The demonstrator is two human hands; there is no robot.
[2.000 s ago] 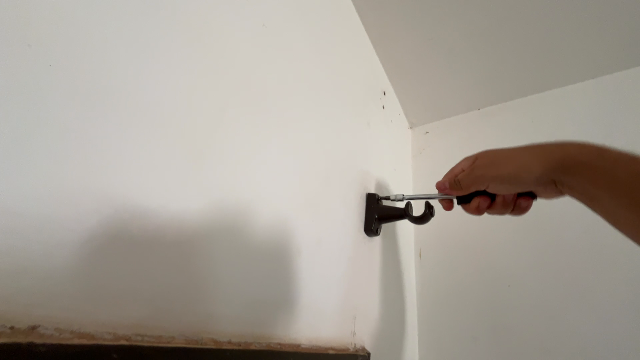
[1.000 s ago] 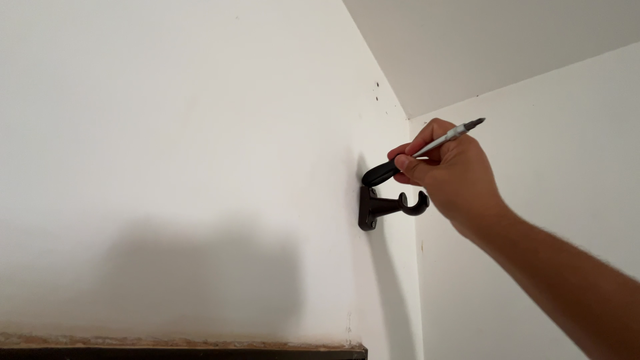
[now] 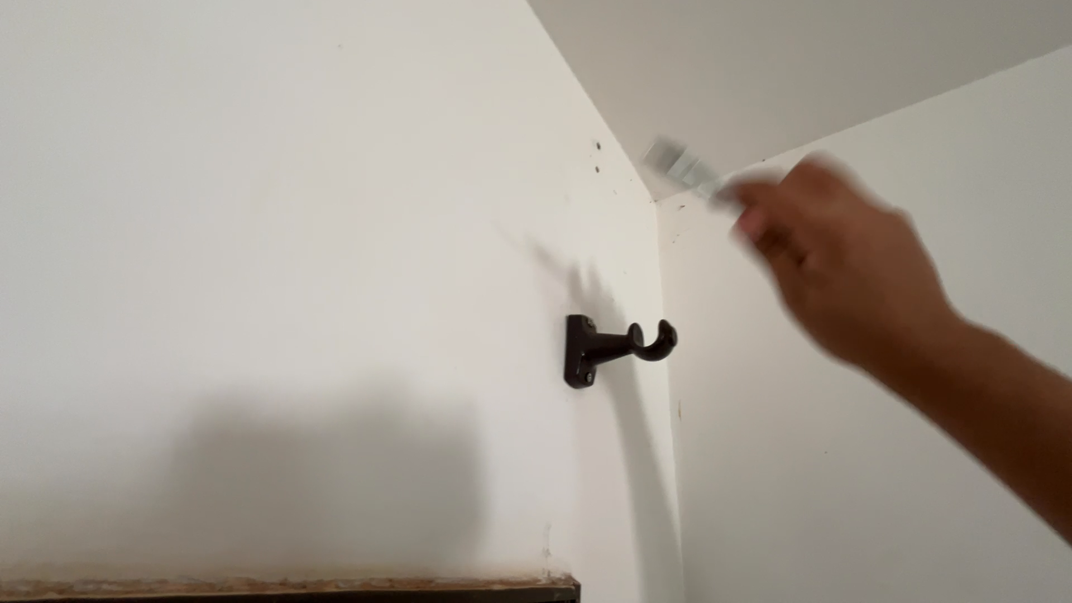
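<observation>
A dark curtain rod bracket (image 3: 607, 347) is fixed to the left wall near the corner, with a screw head showing at the top and bottom of its base plate. Its open hook points right. Above and to the right of it is my right hand (image 3: 837, 260), off the bracket and blurred. The fingers are closed on a screwdriver (image 3: 688, 170), whose visible part is pale and blurred and points up and left; the rest is hidden in the hand. My left hand is out of view.
Small dark holes (image 3: 598, 157) mark the left wall above the bracket. The sloped ceiling (image 3: 796, 67) meets both walls at the corner. A dark frame top with a rough brown edge (image 3: 293, 584) runs along the bottom left. Shadows fall on the wall.
Two seconds ago the screwdriver's tip was at the bracket's upper screw; a second ago its black handle was near the bracket's top. My right hand has since moved up and away from the bracket.
</observation>
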